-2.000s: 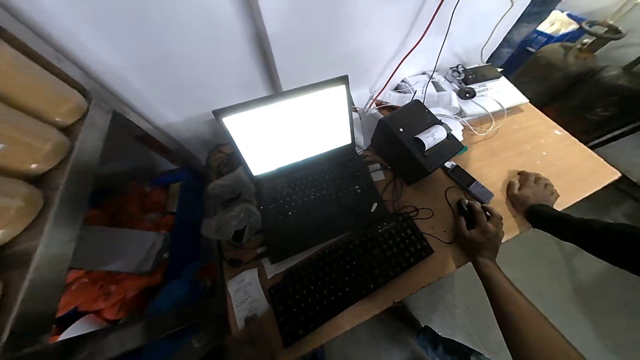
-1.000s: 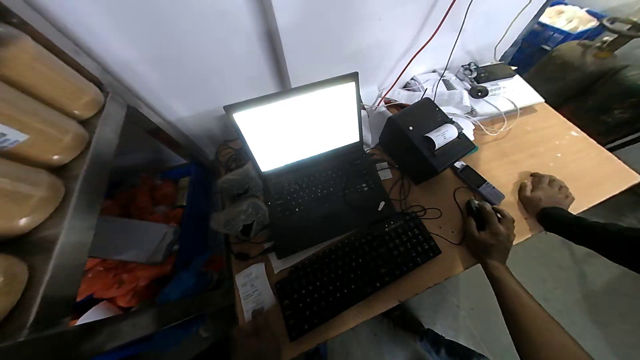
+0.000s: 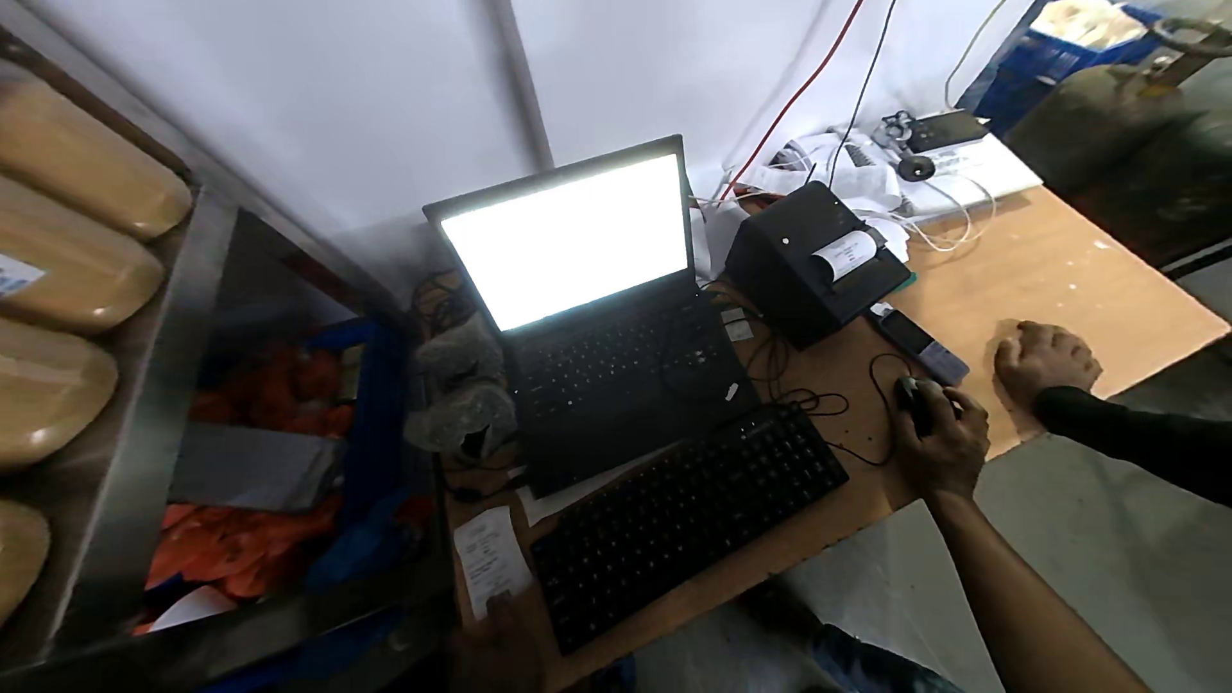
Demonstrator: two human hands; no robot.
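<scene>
My right hand (image 3: 941, 438) rests over a black computer mouse (image 3: 912, 399), fingers curled on it, at the desk's front edge. Dim and blurred at the bottom, my left hand (image 3: 496, 647) has its fingertips at the lower end of a printed paper slip (image 3: 489, 556); whether it grips the slip is unclear. Between the hands lies a black keyboard (image 3: 688, 525). Behind it stands an open laptop (image 3: 616, 371) with a glaring screen. A black receipt printer (image 3: 770, 260) with paper protruding stands right of the laptop, and a dark handheld device (image 3: 919, 346) lies beyond the mouse.
A co-worker's dark-sleeved hand (image 3: 1047, 361) rests on the wooden desk (image 3: 1001, 279), right of the mouse. Cables and papers lie along the wall. At left, a metal rack (image 3: 144, 433) holds large tan containers (image 3: 77, 260), beside a blue crate (image 3: 375, 414) with orange items.
</scene>
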